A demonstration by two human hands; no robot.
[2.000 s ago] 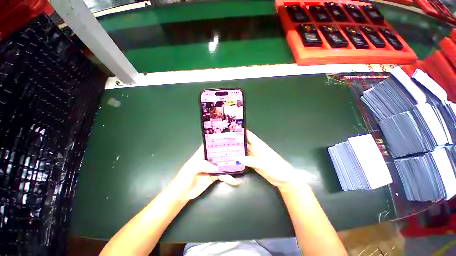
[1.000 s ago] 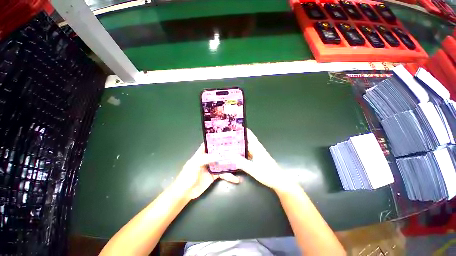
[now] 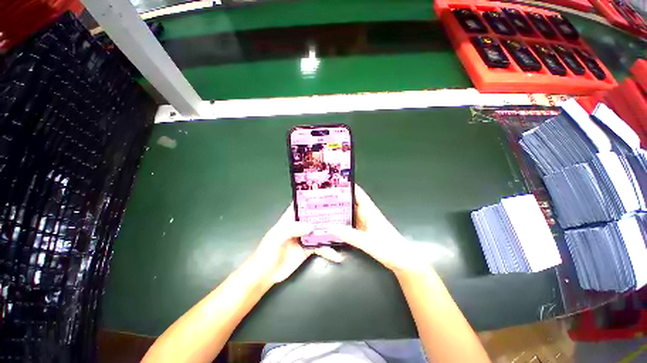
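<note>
A personal smartphone (image 3: 322, 177) with a lit pinkish screen is held upright over the middle of the dark green bench top. Pictures show in its upper half and what looks like a keyboard or text below. My left hand (image 3: 287, 248) grips its lower left side, with the thumb over the bottom of the screen. My right hand (image 3: 365, 230) grips its lower right side, its thumb also over the lower screen. Both hands are bare. The fingers behind the phone are mostly hidden.
A red tray (image 3: 474, 67) of closed flip phones lies on the green belt (image 3: 248, 67) at upper right. Film sheets or cards are fanned at right, with a smaller pile (image 3: 516, 234) nearer. A black glossy mass (image 3: 53, 191) fills the left; a pale post (image 3: 145, 57) rises beside it.
The red phone tray has moved right along the belt. Both hands still hold the smartphone, with the thumbs shifted slightly over its lower screen.
</note>
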